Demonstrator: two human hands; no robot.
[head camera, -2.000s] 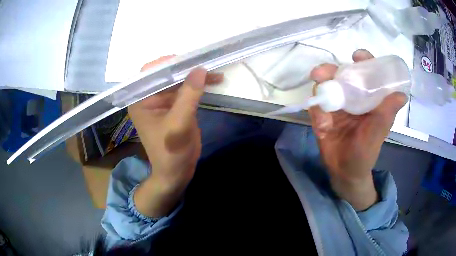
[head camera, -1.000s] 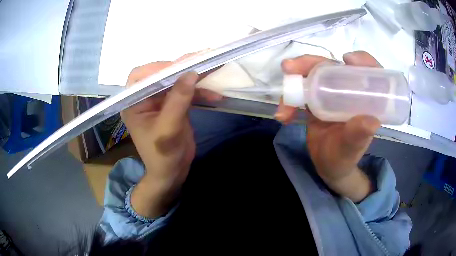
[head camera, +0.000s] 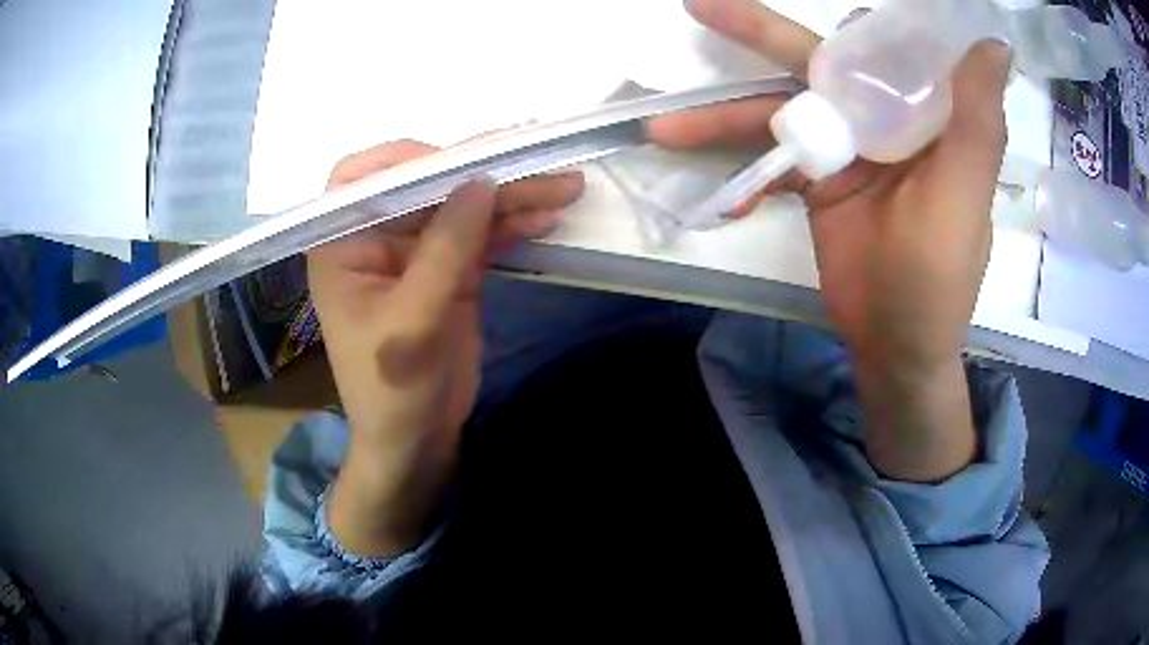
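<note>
A long, curved white-silver panel frame (head camera: 277, 239) slants from the lower left up to the right above the bench edge. My left hand (head camera: 410, 271) grips its middle, thumb on the near side. My right hand (head camera: 901, 227) holds a translucent squeeze bottle (head camera: 888, 82) with a white cap, its thin spout pointing down and left. Fingers of my right hand are at the panel's right end and partly hide it. Whether they grip it, I cannot tell. A crumpled clear or whitish piece (head camera: 649, 208) lies behind the spout.
White sheets (head camera: 378, 76) cover the bench. Spare squeeze bottles (head camera: 1090, 217) lie at the right by a colourful printed sheet (head camera: 1086, 151). An open cardboard box (head camera: 258, 428) and a blue stool (head camera: 107, 296) are below at the left; another blue stool (head camera: 1109, 441) is at the right.
My right hand has moved up with the bottle, which is now tilted with its spout down-left. Its fingers have come to the panel's right end. The panel's left end has risen slightly.
</note>
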